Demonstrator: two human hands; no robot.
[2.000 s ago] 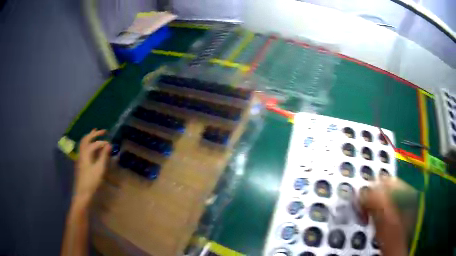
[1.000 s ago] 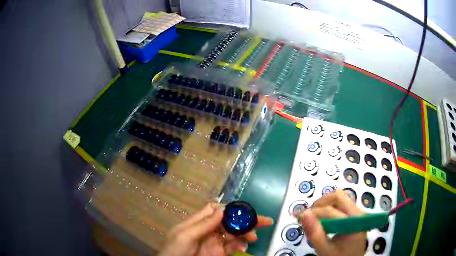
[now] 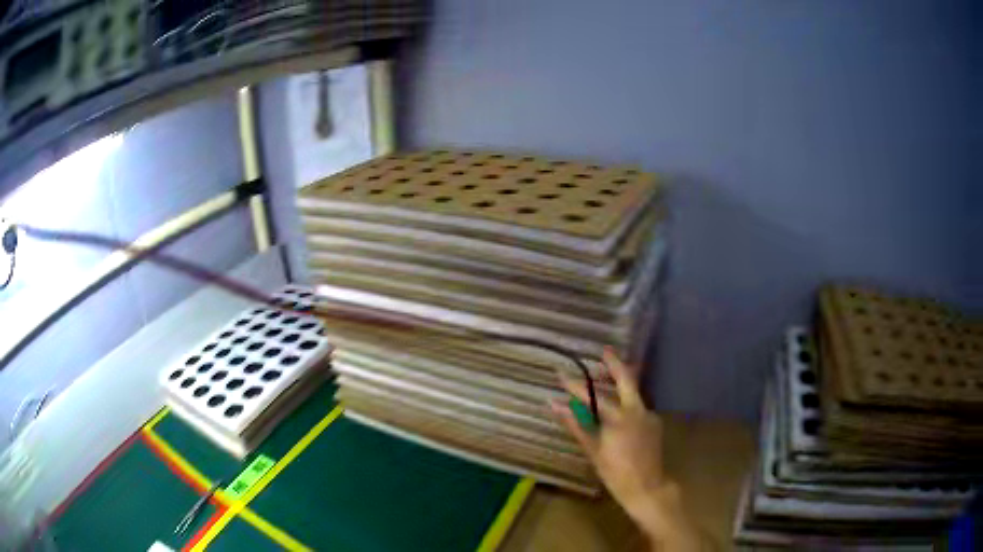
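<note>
My right hand [image 3: 627,437] is at the lower middle of the view, in front of the right side of a tall pile of brown-and-white tray boards [image 3: 464,356]. Its fingers are spread, and it holds a green pen [image 3: 582,412], of which only a short part shows. A dark red lead [image 3: 205,275] runs from the left edge across the pile to the pen. Whether the fingers touch the boards I cannot tell. My left hand is out of the picture.
White foam trays with dark holes [image 3: 243,361] are stacked on the green mat left of the pile. Another stack of brown and white trays [image 3: 905,356] stands at the far right. A cream pipe frame [image 3: 162,232] and equipment on a shelf [image 3: 75,49] are at upper left.
The view has swung right, from the clear tray to the tall pile. My left hand and the dark round unit it held have left the picture. My right hand, still with the pen, is now by the pile.
</note>
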